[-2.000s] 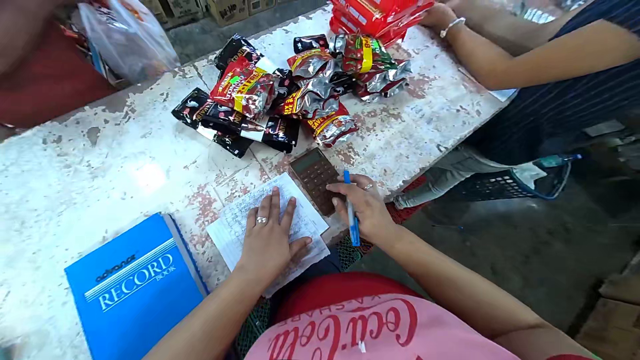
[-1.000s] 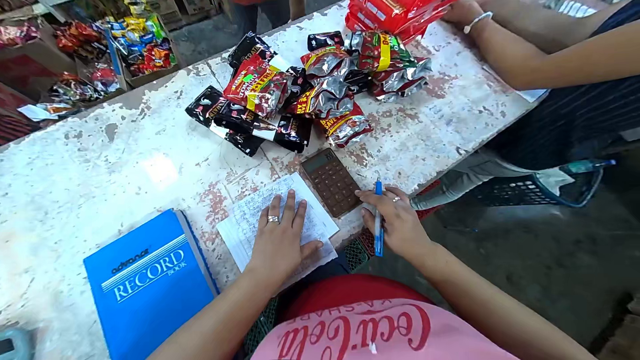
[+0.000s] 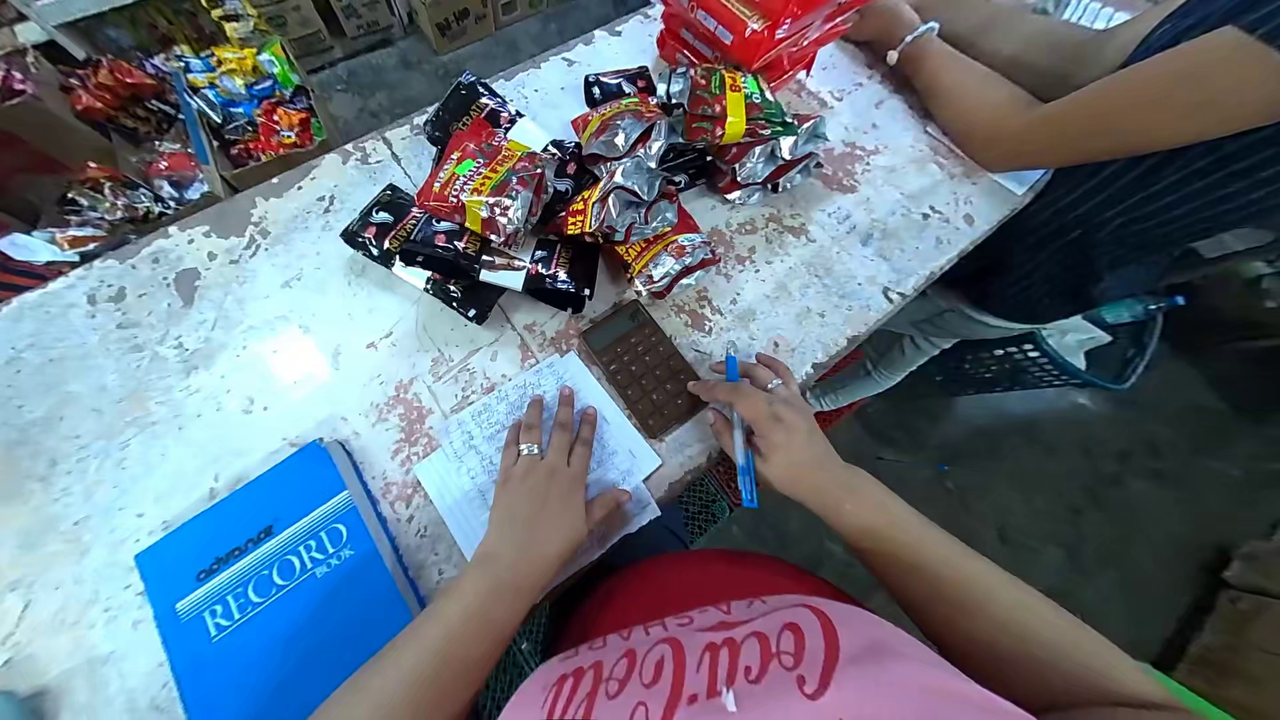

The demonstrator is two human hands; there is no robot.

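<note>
My left hand (image 3: 548,480) lies flat, fingers spread, on handwritten paper sheets (image 3: 615,445) at the near edge of the worn counter. Just right of the sheets is a brown calculator (image 3: 643,368). My right hand (image 3: 765,420) holds a blue pen (image 3: 741,435) between its fingers, and a fingertip reaches the calculator's right edge. Beyond the calculator lies a pile of foil sachets: black packs (image 3: 450,250), a red tomato sauce pouch (image 3: 485,185) and several more red and silver pouches (image 3: 625,200).
A blue record book (image 3: 280,590) rests at the left on the counter (image 3: 180,370). Across it, a person's forearms (image 3: 1050,110) are beside red plastic packs (image 3: 745,35). Boxes of small packets (image 3: 255,100) stand beyond the far edge. A dark plastic basket (image 3: 1050,355) is at the right.
The right hand, over the calculator two seconds ago, has shifted toward its right edge with the pen still held. The left hand stays on the paper. The view has shifted, bringing the packet boxes in.
</note>
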